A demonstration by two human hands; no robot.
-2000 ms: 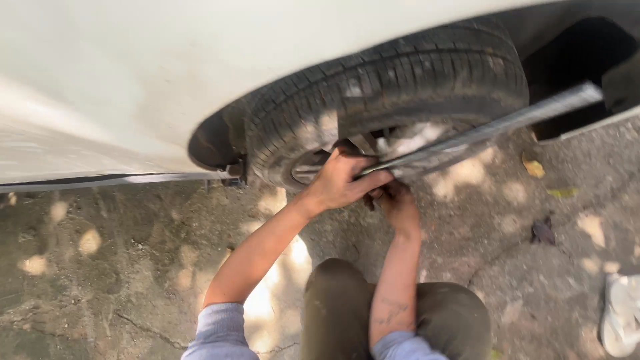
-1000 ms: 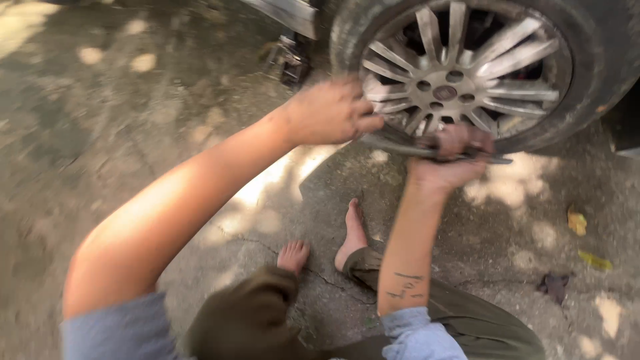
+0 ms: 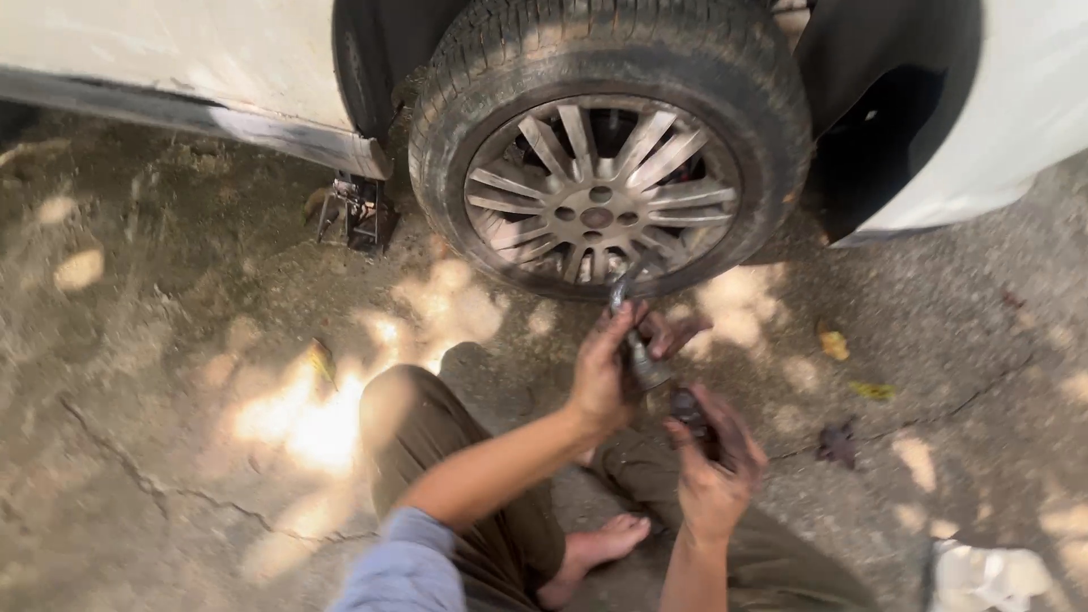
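Observation:
My left hand (image 3: 616, 361) is closed around a metal lug wrench (image 3: 643, 364), its socket end pointing down toward my other hand and its bent shaft toward the wheel. Between the fingers and thumb of my right hand (image 3: 718, 450) is a small dark lug nut or socket (image 3: 687, 408); its exact kind is unclear. The two hands are close together below a car wheel with a multi-spoke alloy rim (image 3: 597, 195) and a black tire (image 3: 756, 110). The rim's bolt holes show around its hub cap.
A scissor jack (image 3: 361, 212) stands under the sill (image 3: 280, 140) of the white car, left of the wheel. My bent knees and bare foot (image 3: 603, 544) are below. Leaves (image 3: 835, 344) lie on the cracked concrete (image 3: 212, 382). A white object (image 3: 990, 578) is at the lower right.
My hands have moved away from the wheel rim and are now below it, close together. The long tool was across the wheel two seconds ago. The view has shifted.

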